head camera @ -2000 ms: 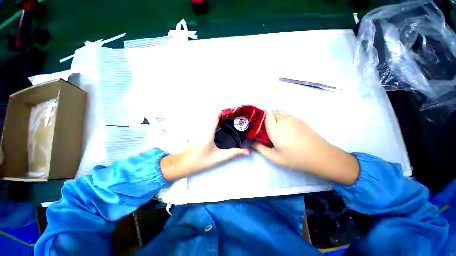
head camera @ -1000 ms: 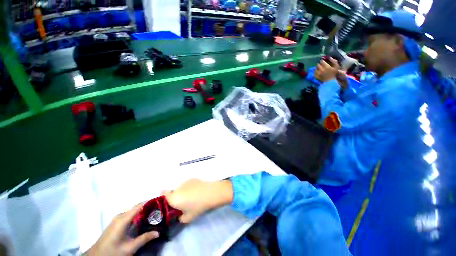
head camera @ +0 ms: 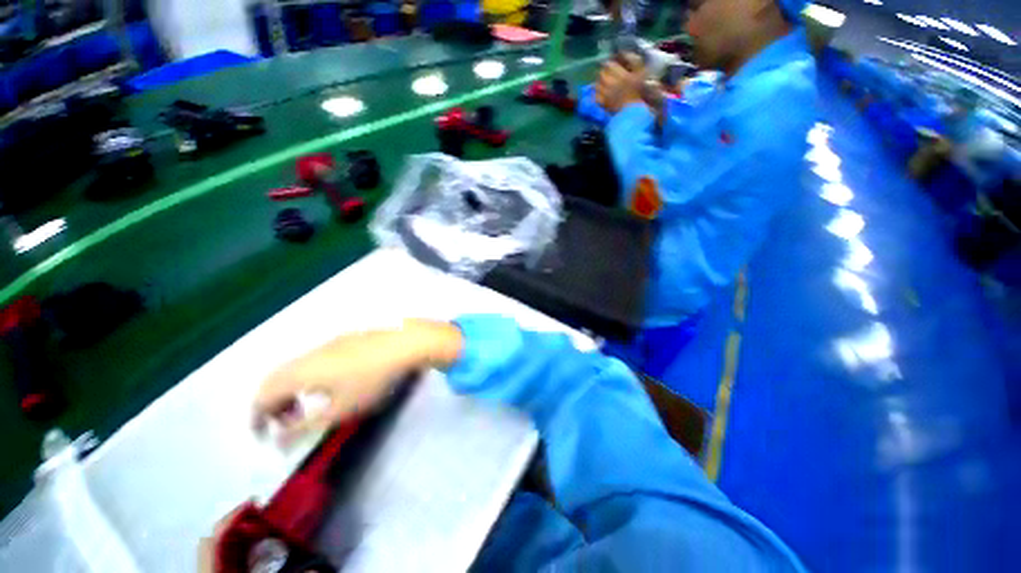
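Observation:
The red-and-black handle assembly (head camera: 305, 495) lies slanted at the bottom left, over the white sheet. Its red head, with a round silver-white motor-like part (head camera: 269, 554), is low, near the picture's bottom edge. My right hand (head camera: 353, 375) is above the far part of the handle, blurred, with its fingers curled. A small pale patch shows at its fingertips; I cannot tell if it is a held thing. Of my left hand only a sliver of skin (head camera: 208, 553) shows beside the red head; the bottom edge cuts off the rest.
A crumpled clear plastic bag (head camera: 476, 213) lies beyond the sheet (head camera: 448, 459), next to a black tray (head camera: 588, 263). Red-and-black units (head camera: 327, 185) and black parts lie on the green conveyor belt (head camera: 202, 263). A person in a blue smock (head camera: 728, 168) works at the right.
The view has swung further right. My right hand has left the red head and is now over the handle, which shows at length. My left hand has mostly gone out of the picture.

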